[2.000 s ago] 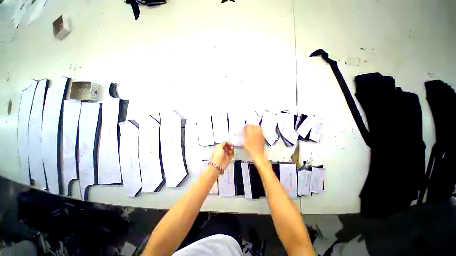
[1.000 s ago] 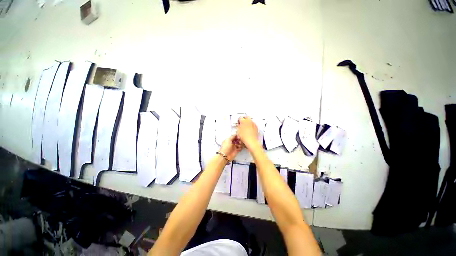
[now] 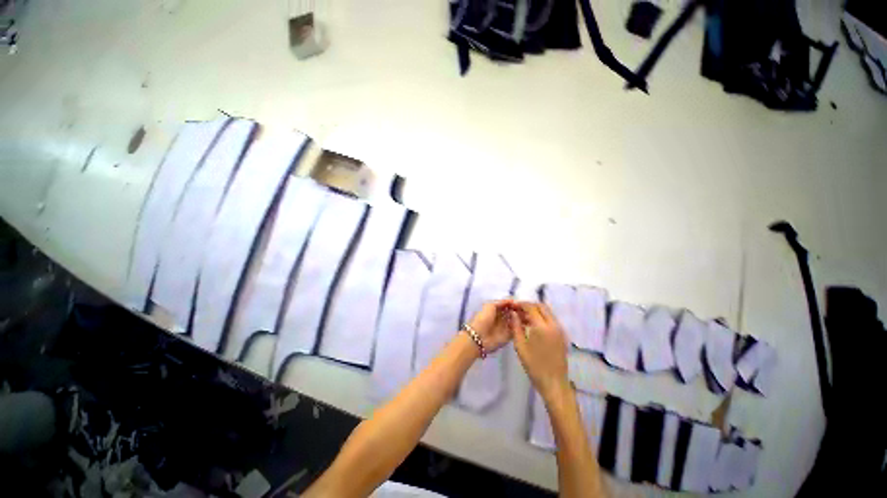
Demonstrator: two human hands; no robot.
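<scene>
My left hand (image 3: 490, 326), with a bracelet at the wrist, and my right hand (image 3: 540, 342) meet at the fingertips over the layout. Whether anything is pinched between them is too small to tell. Long white-topped dark panels (image 3: 340, 277) lie side by side to the left. Shorter white-topped panels (image 3: 397, 321) lie by my left hand and are partly hidden by it. Small white-topped pieces (image 3: 627, 336) lie in a row to the right of my right hand. A second row of small pieces (image 3: 647, 445), some bare black, lies nearer the table edge.
A small brown box (image 3: 340, 172) touches the panels' far end; another box (image 3: 307, 35) stands farther away. A dark strip (image 3: 810, 302) and a large dark stack (image 3: 856, 389) lie at the right. Tangled dark bundles (image 3: 763, 49) lie at the far side. Scraps cover the floor at lower left.
The view has turned, so the layout appears tilted and the far bundles show. My hands have moved left from over the small pieces to beside the shorter panels, fingertips still together.
</scene>
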